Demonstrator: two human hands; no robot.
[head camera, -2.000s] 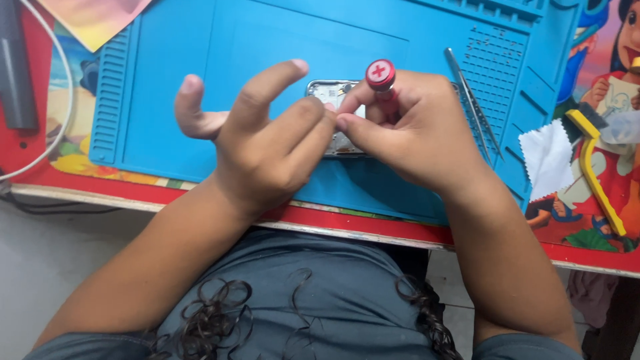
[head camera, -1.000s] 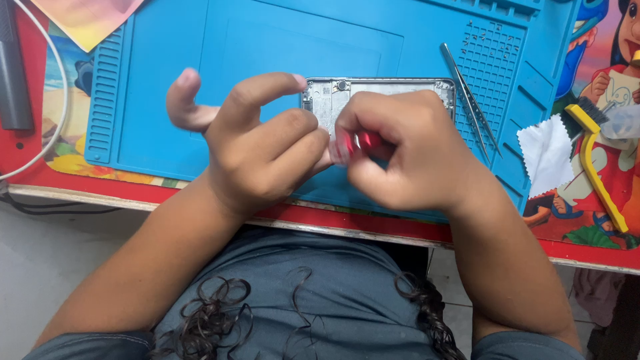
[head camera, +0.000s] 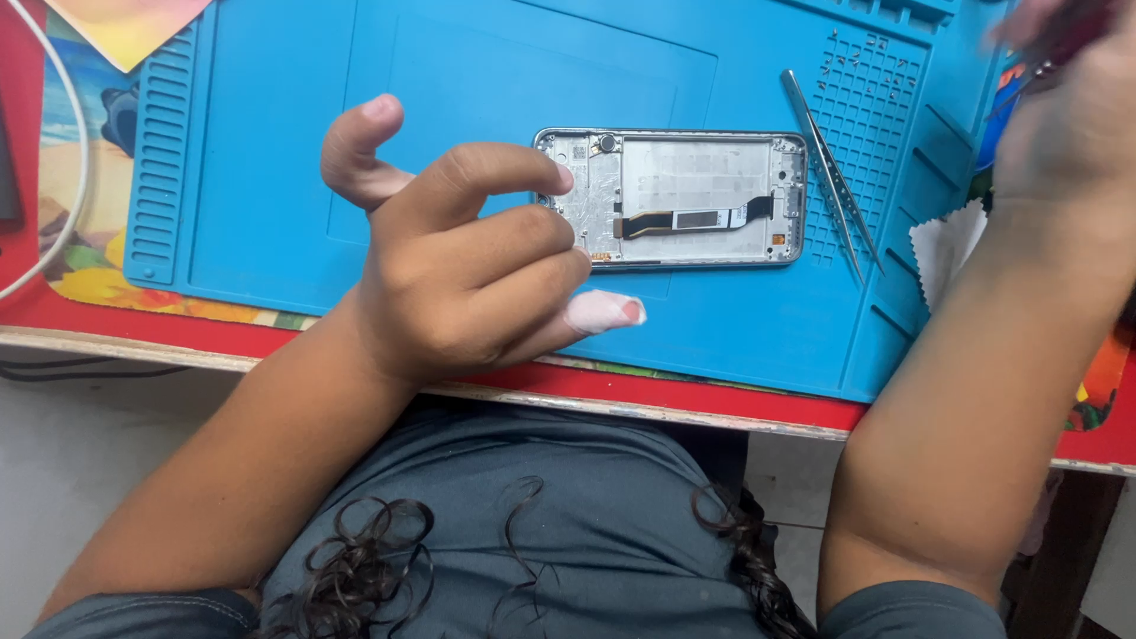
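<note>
A smartphone frame (head camera: 692, 169) lies flat on a blue silicone repair mat (head camera: 532, 89), its inner side up. A black flex cable (head camera: 652, 224) runs across its inside. My left hand (head camera: 470, 257) is at the phone frame's left end, a bent finger over its corner, the fingers apart; white tape wraps one fingertip. At the upper right edge my right hand (head camera: 1065, 124), blurred, is closed around a red-handled screwdriver (head camera: 1069, 35) whose shaft points down to the left.
Metal tweezers (head camera: 830, 173) lie right of the phone frame. Several small screws (head camera: 874, 62) sit on the mat's grid. A white cloth (head camera: 948, 248) is by the mat's right edge. A white cable (head camera: 78, 133) curves at the left.
My right hand has moved from the phone frame to the upper right with the red screwdriver. More of the frame's inside and the flex cable now shows. My left hand has stayed near the left end.
</note>
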